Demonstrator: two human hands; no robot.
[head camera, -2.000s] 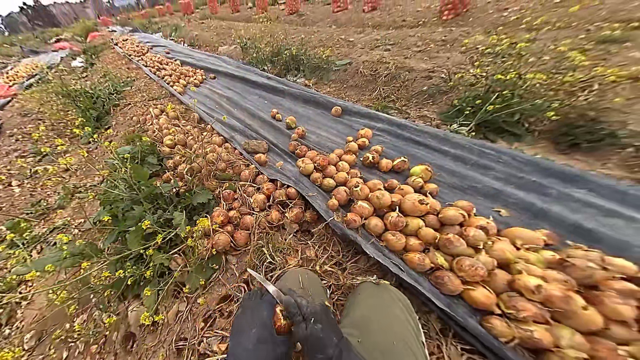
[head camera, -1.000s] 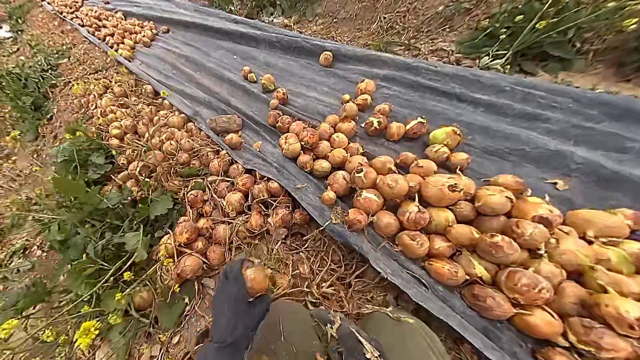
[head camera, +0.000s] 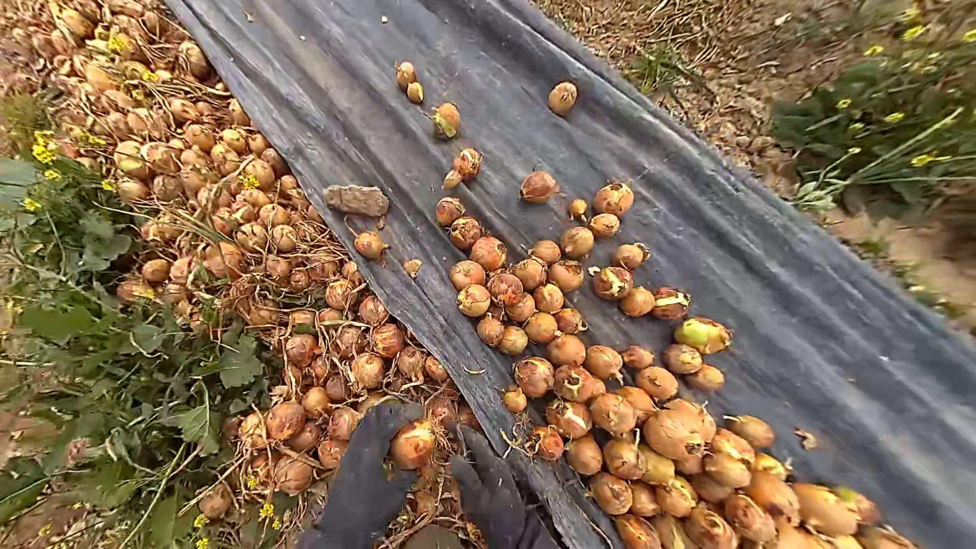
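Observation:
My left hand (head camera: 374, 461), in a dark glove, is at the bottom centre with its fingers around an onion (head camera: 412, 444) whose roots face right. Just right of it, at the sheet's edge, is my right hand (head camera: 492, 484), also gloved in dark; whether it grips anything is hidden. Onions with dry stems and roots (head camera: 366, 370) lie heaped on the soil beyond my left hand. Trimmed onions (head camera: 614, 412) rest on a dark plastic sheet (head camera: 762, 282) to the right, loose at the top and piled thickly at the lower right.
A stone or clod (head camera: 357, 200) sits on the sheet's left border. Leafy weeds with yellow flowers (head camera: 137, 366) grow at the left, and another weed clump (head camera: 892, 130) stands beyond the sheet at the upper right. Dry stalks and soil border the sheet.
The view has tilted down and closer to the onions. The knife seen at my hands two seconds ago no longer shows. My left hand holds an onion, as one second ago.

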